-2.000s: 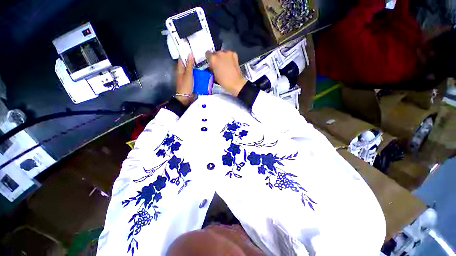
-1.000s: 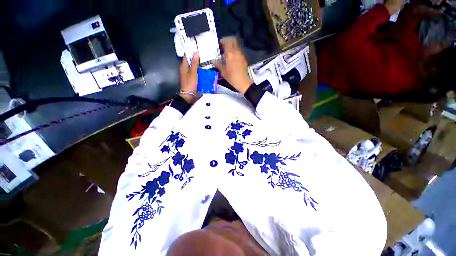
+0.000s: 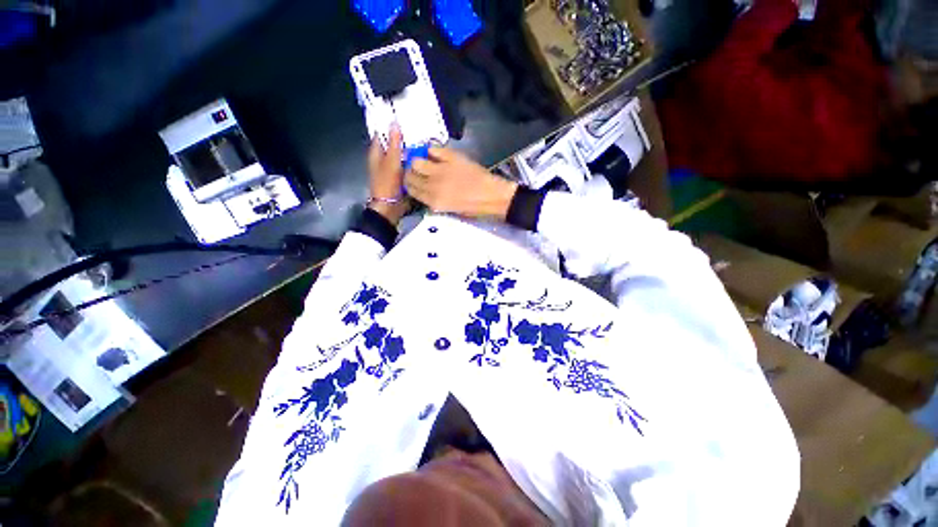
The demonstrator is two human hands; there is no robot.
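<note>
A white housing [image 3: 420,111] with a dark rectangular window lies on the dark bench in front of me. My left hand [image 3: 387,170] is at its near left edge, with fingers against the housing. A blue pack [image 3: 415,154] shows at the housing's near end, between my hands and mostly covered by them. My right hand [image 3: 448,183] is closed over the blue pack, fingers bent towards my left hand. Whether anything smaller is between the fingers is hidden.
A white fixture [image 3: 218,154] stands at the left on a white housing. A tan parts tray [image 3: 555,46] is at upper right, white camera units [image 3: 607,149] below it. Instruction sheets [image 3: 87,345] lie lower left. More blue packs [image 3: 456,19] lie at the top. A person in red [image 3: 771,98] is at right.
My right hand has moved from the housing's right edge down over the blue pack, which is now mostly hidden. The view has shifted, showing more blue packs at the top.
</note>
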